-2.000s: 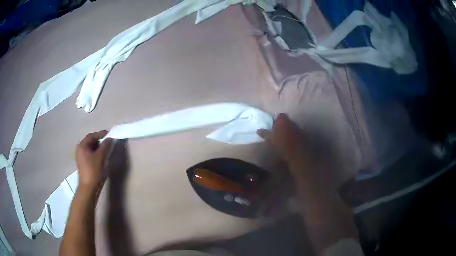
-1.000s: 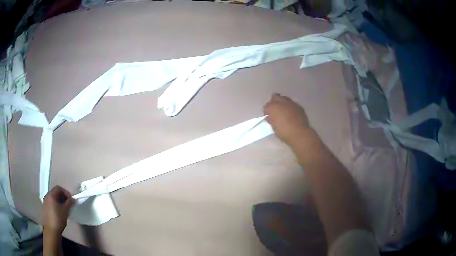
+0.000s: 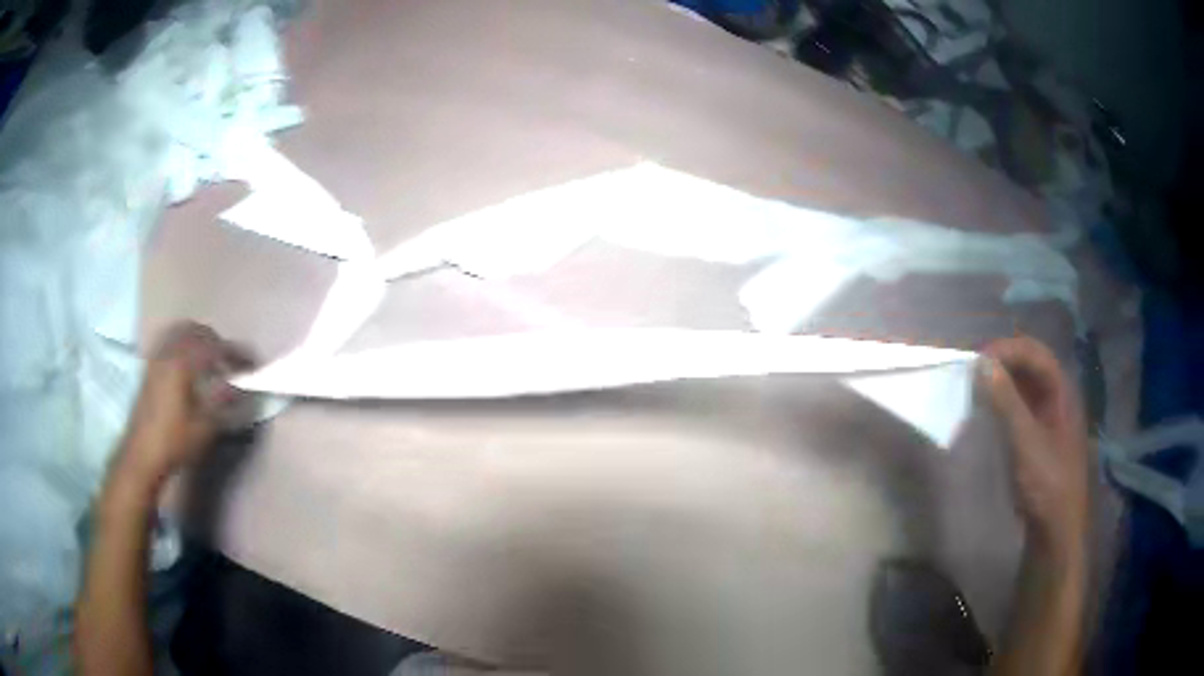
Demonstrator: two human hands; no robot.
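Observation:
A white fabric strip (image 3: 594,363) is stretched nearly level between my two hands across the pinkish-beige board. My left hand (image 3: 192,383) pinches its left end near the board's left side. My right hand (image 3: 1030,383) pinches it near its right end, and a short pointed end hangs below beside the fingers. The fingertips are blurred. The dark iron (image 3: 924,618) rests on the board at the lower right, partly hidden by my right forearm.
Loose white strips (image 3: 700,211) lie across the board (image 3: 502,79) beyond the held strip. A bulky white garment pile (image 3: 66,251) lies at the left. Mixed cloth (image 3: 964,66) is at the far right edge, and blue material (image 3: 1169,343) is at the right.
The view has turned towards the left, where more of the white pile shows. The strip has gone from slanted to nearly level and taut, still held in both hands. The iron appears further right.

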